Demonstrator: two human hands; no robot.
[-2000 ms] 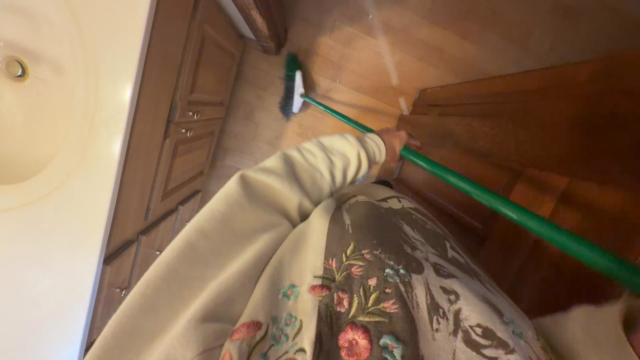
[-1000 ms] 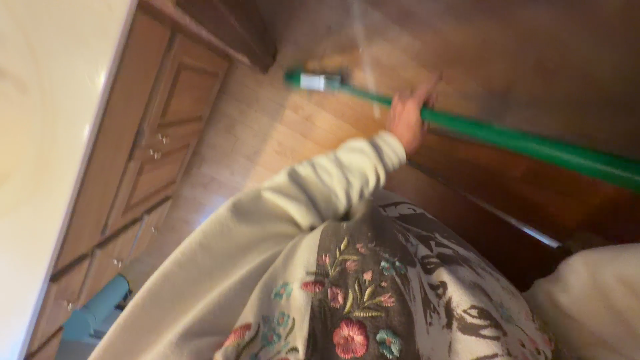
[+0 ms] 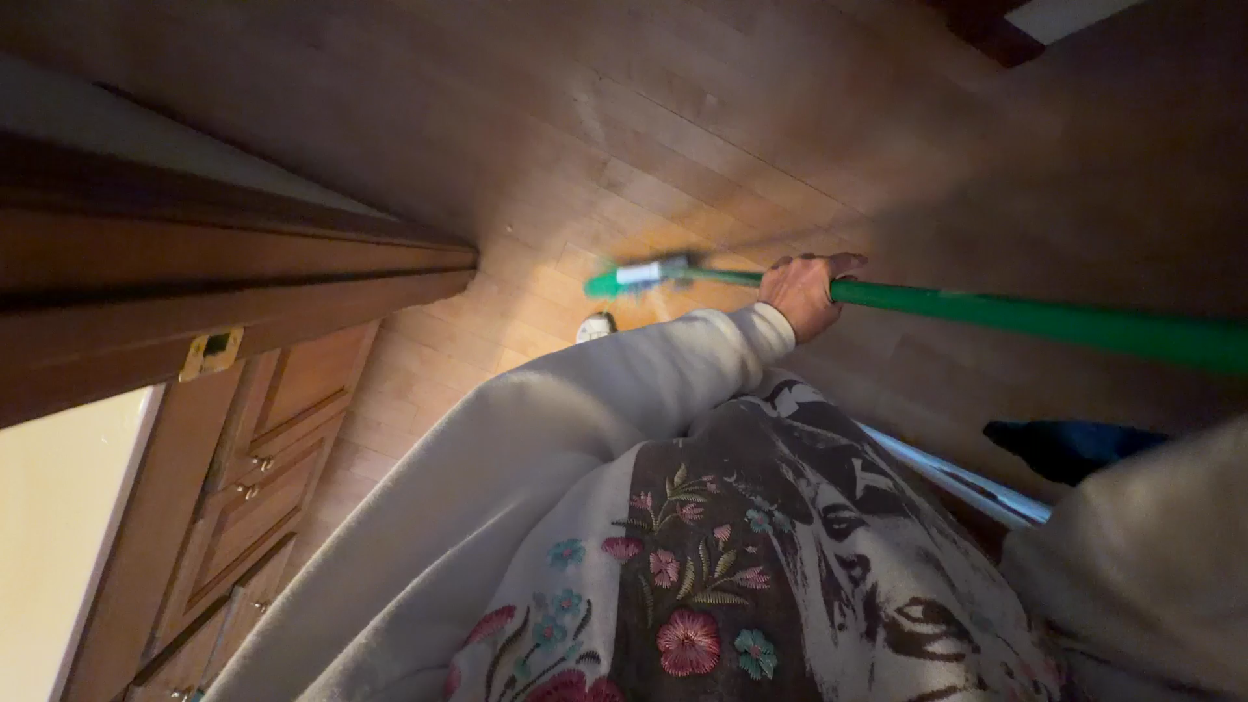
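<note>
My left hand point(image 3: 805, 295) is closed around the green handle point(image 3: 1033, 317) of a broom, fairly near its head. The blurred broom head point(image 3: 643, 277), green with a white middle and dark bristles, is over the wooden floor, left of my hand. From there the handle runs to the right edge of the view. Only the sleeve of my right arm shows at the lower right; my right hand is out of view.
A wooden door frame point(image 3: 234, 283) with a brass strike plate point(image 3: 212, 353) juts in from the left. Below it stand wooden cabinets point(image 3: 263, 487) beside a pale countertop point(image 3: 83, 517). A small whitish object point(image 3: 596, 328), perhaps a shoe tip, lies below the broom head; a dark blue object point(image 3: 1072, 444) lies at right.
The view has shifted away from the sink and cabinets to a doorway and more floor. The broom head is blurred by motion, with my left hand still on the handle.
</note>
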